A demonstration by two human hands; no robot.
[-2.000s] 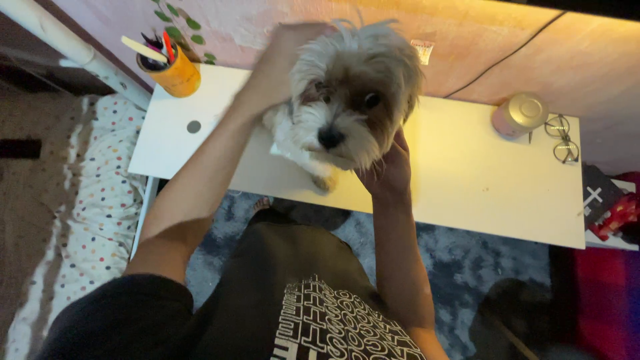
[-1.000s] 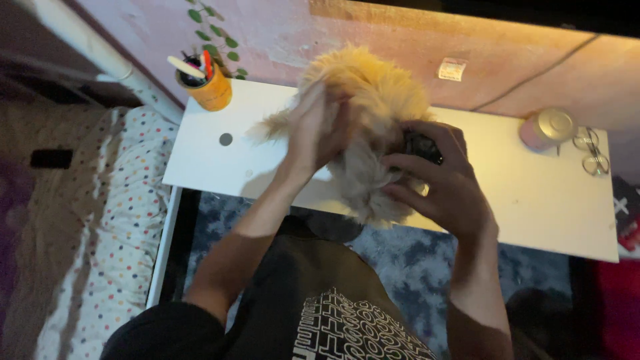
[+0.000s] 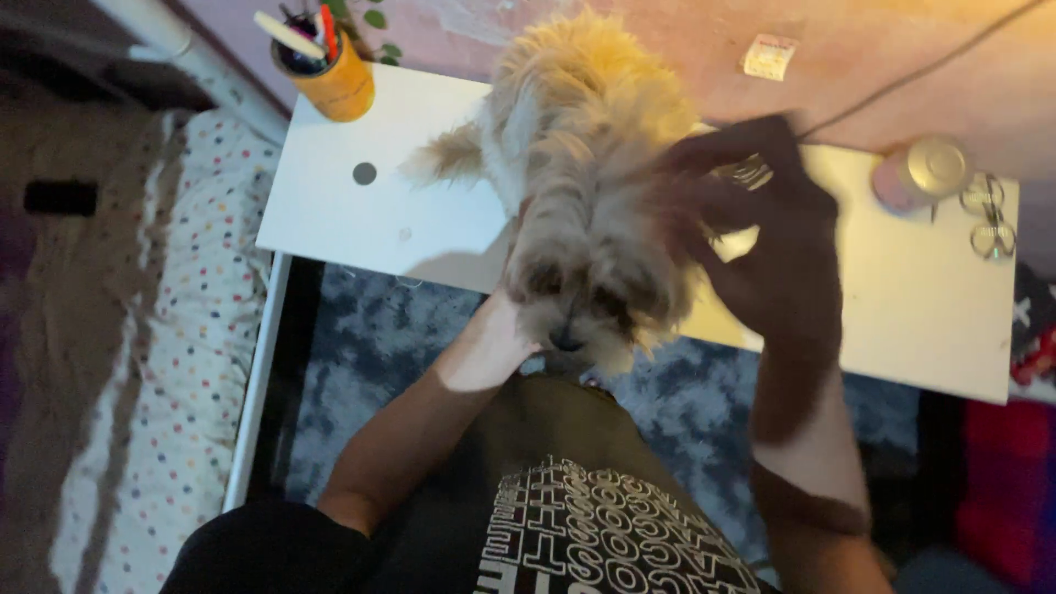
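A small shaggy cream and tan dog stands on the white desk, its head lowered over the front edge and its tail toward the left. My left hand is under the side of its head and chin; the fingers are mostly hidden by the fur. At the dog's other side, my right hand is raised, blurred, its fingers curved toward the neck fur. Whether those fingertips pinch any fur cannot be told.
An orange cup of pens stands at the desk's back left. A pink tin with a gold lid and eyeglasses lie toward the right. A bed with a dotted sheet is at the left. A cable crosses the wall.
The dog's face, turned up two seconds ago, now points down over the desk edge. My left hand has moved from the dog's back to below its head. My right hand has stayed near its neck since one second ago.
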